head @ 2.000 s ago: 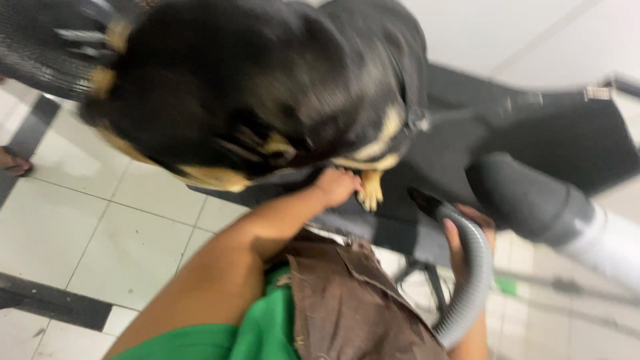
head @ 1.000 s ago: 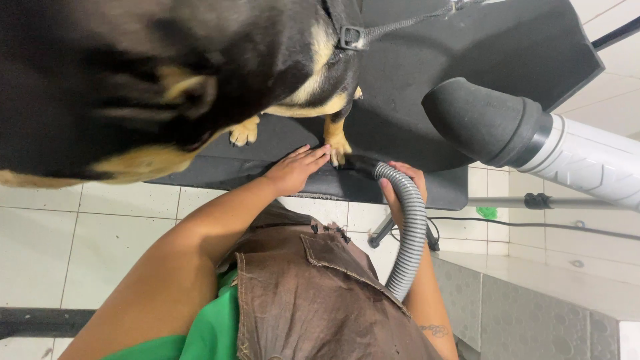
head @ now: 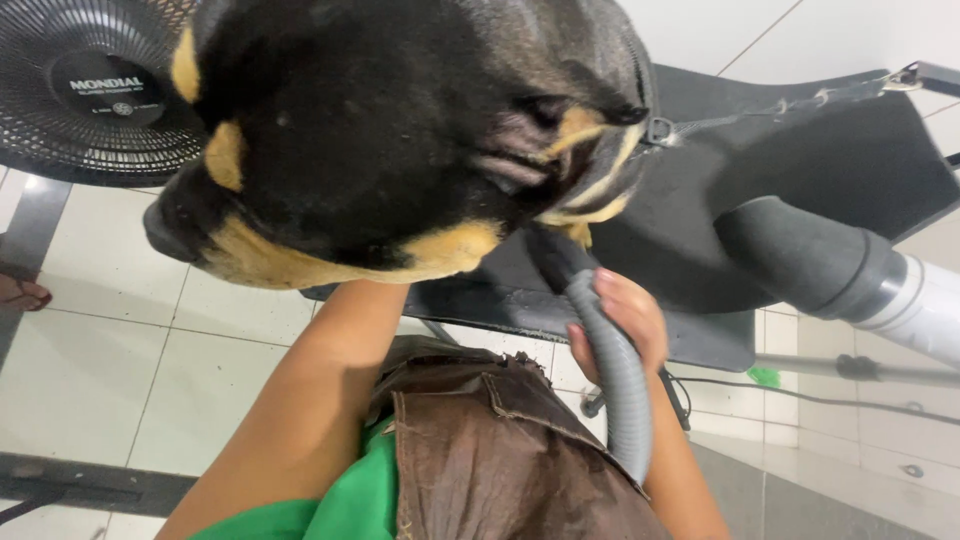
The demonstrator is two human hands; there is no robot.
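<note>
A large black and tan dog (head: 360, 135) is on a black grooming table (head: 675, 225), its head close to the camera and its snout toward the left. My right hand (head: 626, 322) is wrapped around the grey corrugated hose (head: 619, 390) just below its black nozzle (head: 559, 259). The nozzle points up at the dog's chest and a tan paw (head: 577, 232) behind it. My left forearm reaches up under the dog's jaw, and the left hand is hidden behind the head. A strap with a buckle (head: 660, 131) sits around the dog's neck.
A black fan (head: 105, 82) stands at the upper left. A thick white duct with a black angled end (head: 810, 255) juts in from the right. A tether (head: 780, 105) runs from the neck strap to the upper right. A cable (head: 825, 394) hangs at the right. Someone's foot (head: 22, 294) shows at the left edge.
The dog's head has come down over my left hand, which one second ago was visible beside its front paw. The hose stays in my right hand. The view has shifted, showing the fan again.
</note>
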